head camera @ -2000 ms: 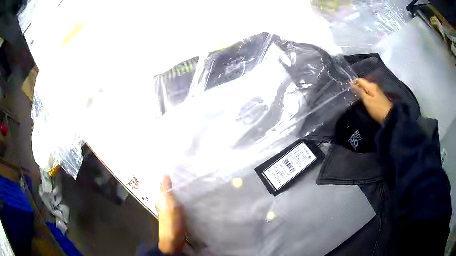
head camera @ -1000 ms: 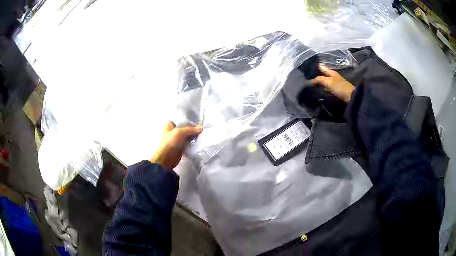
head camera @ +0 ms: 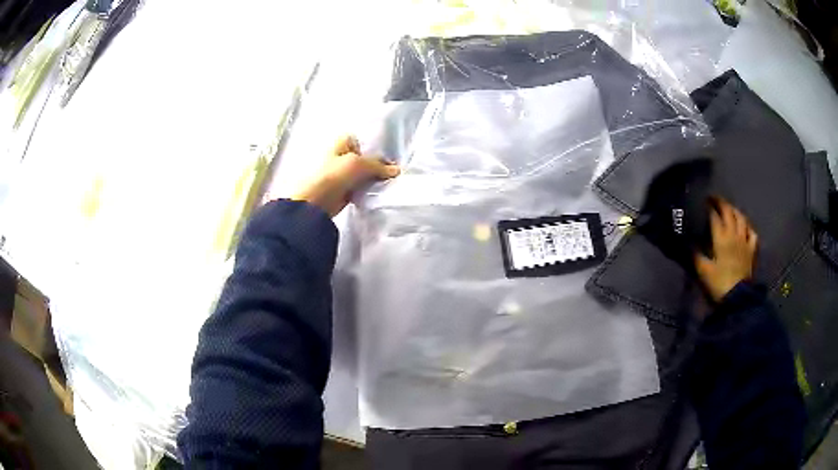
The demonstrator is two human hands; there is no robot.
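A dark grey denim jacket (head camera: 542,55) lies on the table with its collar (head camera: 634,280) toward the right. A whitish paper sheet (head camera: 515,349) lies over its front. A black-bordered hang tag (head camera: 553,246) rests on the paper beside the collar. A clear polybag (head camera: 560,161) covers the jacket's far part. My left hand (head camera: 354,174) pinches the bag's edge at the paper's left side. My right hand (head camera: 730,248) lies at the collar's inside, by the neck label; its fingertips partly show, and whether it grips cloth I cannot tell.
A glaring pile of plastic bags with yellow print (head camera: 248,193) covers the left. More dark grey denim (head camera: 813,303) lies at the right edge. Clear plastic (head camera: 680,37) and a pale sheet (head camera: 776,83) lie at the far right. Cardboard (head camera: 32,317) shows below the table at left.
The bag has been drawn off the near part of the jacket. My left hand has moved up and right, and my right hand has left the bag edge for the inside of the collar.
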